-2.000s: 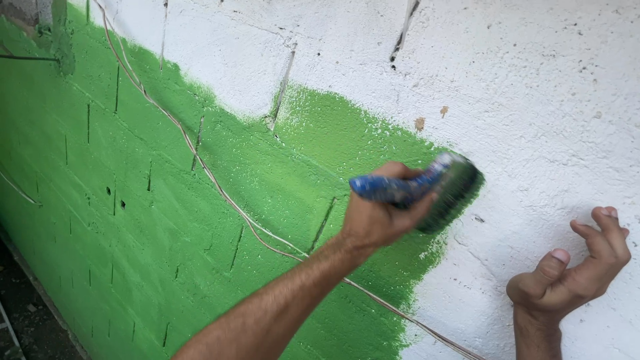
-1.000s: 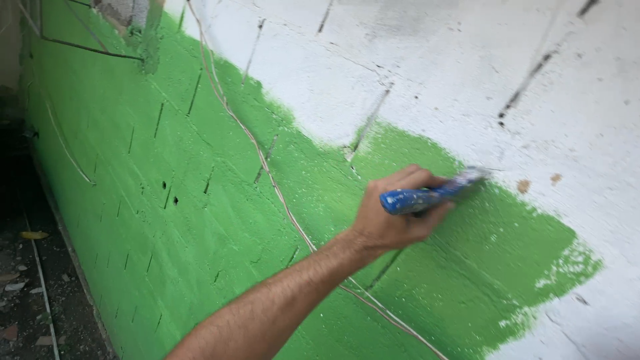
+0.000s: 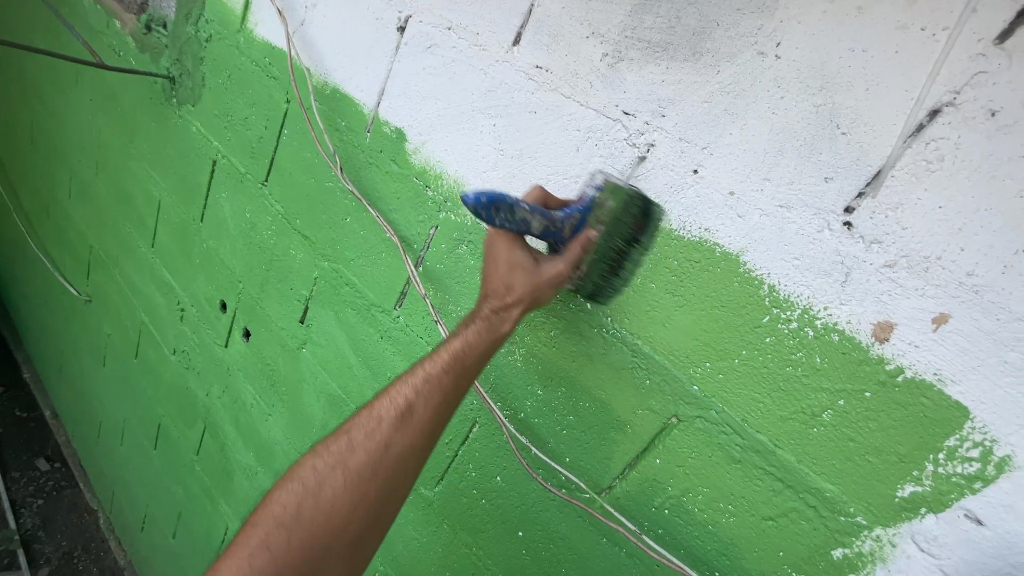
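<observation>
My left hand (image 3: 524, 268) is closed around the blue, paint-spattered handle of a wide paintbrush (image 3: 620, 240). Green paint covers the brush's thick bristles, which are blurred and lie over the border between the green paint (image 3: 752, 376) and the white part of the block wall (image 3: 512, 96). The handle points to the left, and my bare forearm reaches up from the bottom edge of the view. My right hand is out of view.
Two thin cables (image 3: 392, 232) run down across the wall, passing behind my forearm. A dark rod or cable (image 3: 88, 64) meets the wall at upper left. Debris lies on the dark ground (image 3: 56, 480) at lower left. Dark slots and small holes mark the wall.
My left hand has moved left along the upper edge of the green area with the brush. The right hand, seen at the right two seconds ago, has left view. The view has shifted left.
</observation>
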